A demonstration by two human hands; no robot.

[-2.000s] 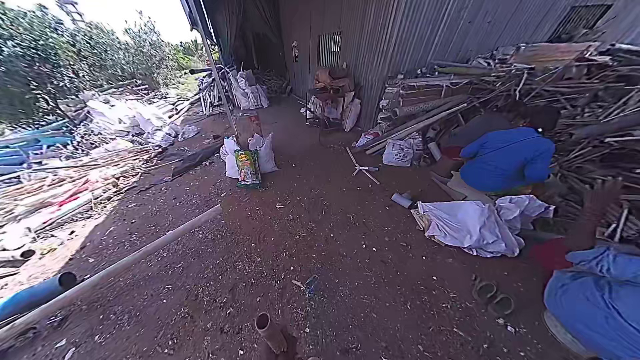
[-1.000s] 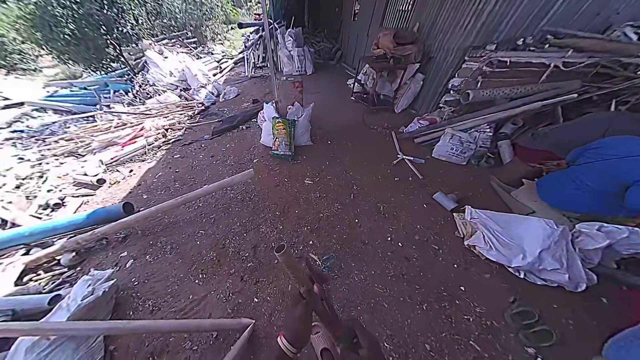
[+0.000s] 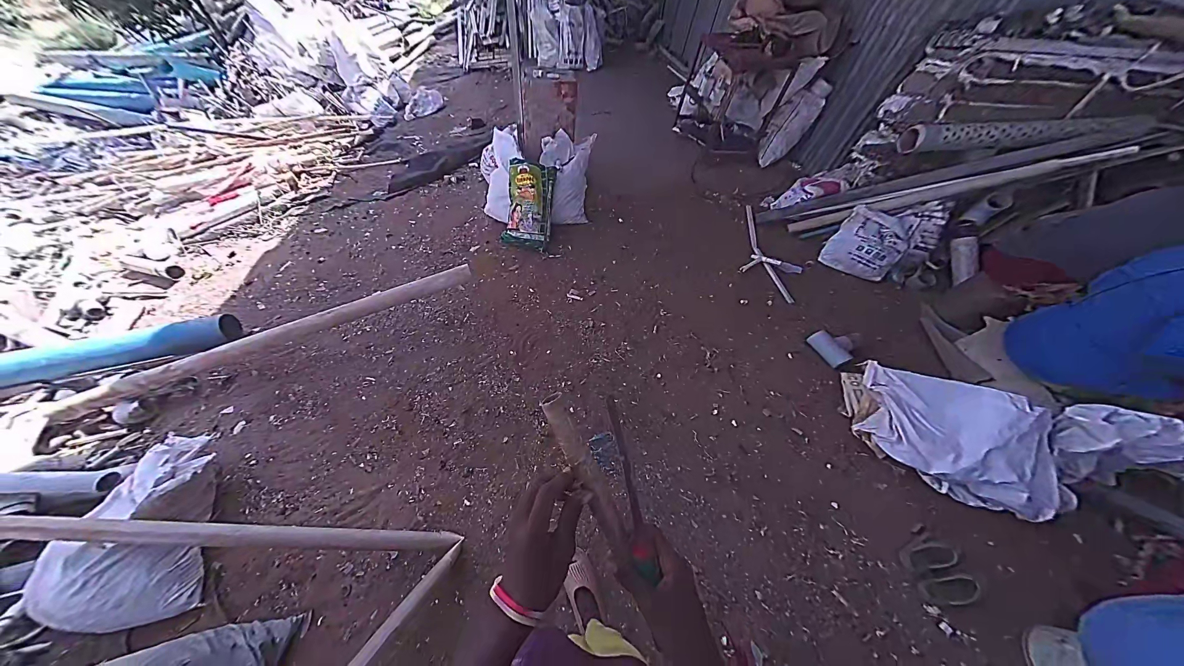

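Note:
My left hand, with a red and white band at the wrist, grips a short tan pipe that points forward and a little left. My right hand is shut on the red and green handle of a thin dark blade-like tool, held alongside the pipe. The lower end of the pipe lies near the right hand; whether those fingers touch it too is unclear. Below the hands, part of a sandal or shoe shows near dark and yellow cloth.
A long pale pipe and a blue pipe lie at left beside scrap. A pole frame stands near left. Sacks stand ahead. At right are a white sack, sandals and people in blue.
Both my hands have come into fuller view, and the dark tool now shows beside the pipe. The view has tilted down and turned.

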